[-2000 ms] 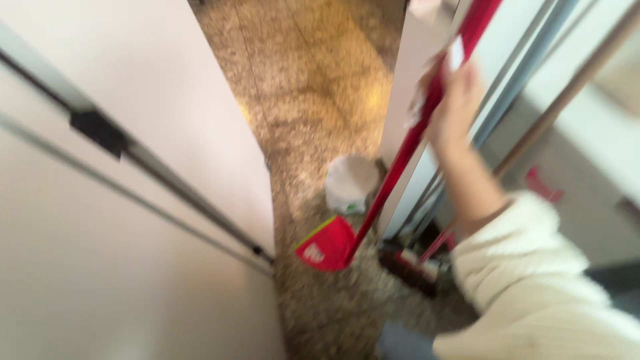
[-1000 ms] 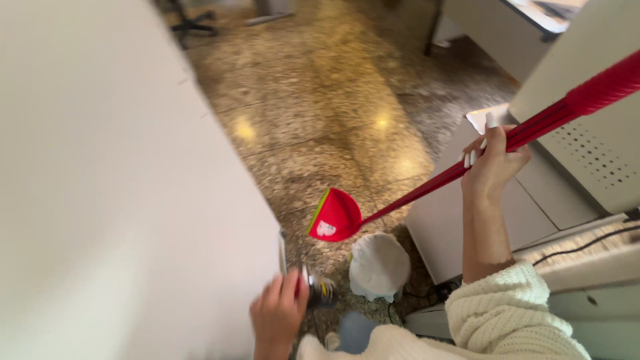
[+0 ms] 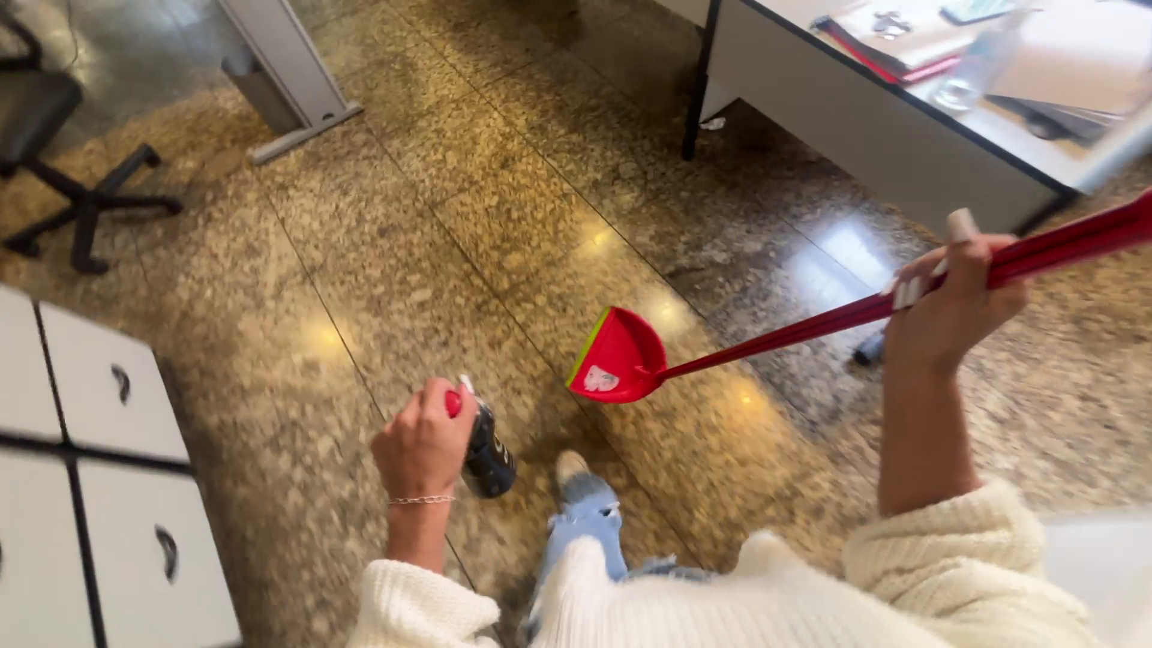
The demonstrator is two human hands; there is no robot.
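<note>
My right hand point(image 3: 958, 297) grips the red handle of a long-handled dustpan. The red dustpan pan point(image 3: 621, 355), with a yellow-green lip and a whitish patch on it, hangs low over or rests on the stone floor near the middle; which one I cannot tell. At lower left my left hand point(image 3: 427, 441) is closed around the top of a dark bottle point(image 3: 489, 454) with a red cap, held by its upper end. A thin bracelet circles the left wrist. The far end of the red handle runs out of view at the right.
White drawers point(image 3: 108, 378) stand at the left, a black swivel chair point(image 3: 85, 198) behind them. A desk leg point(image 3: 288, 81) with a grey bin point(image 3: 261, 94) is at the upper left. At upper right, a desk point(image 3: 909, 117) bears a notebook, papers and a clear bottle.
The view has moved away from the doorway and door edge into a room with desks. The dustpan is still in my right hand. The white bag-like item on the floor has left view.
</note>
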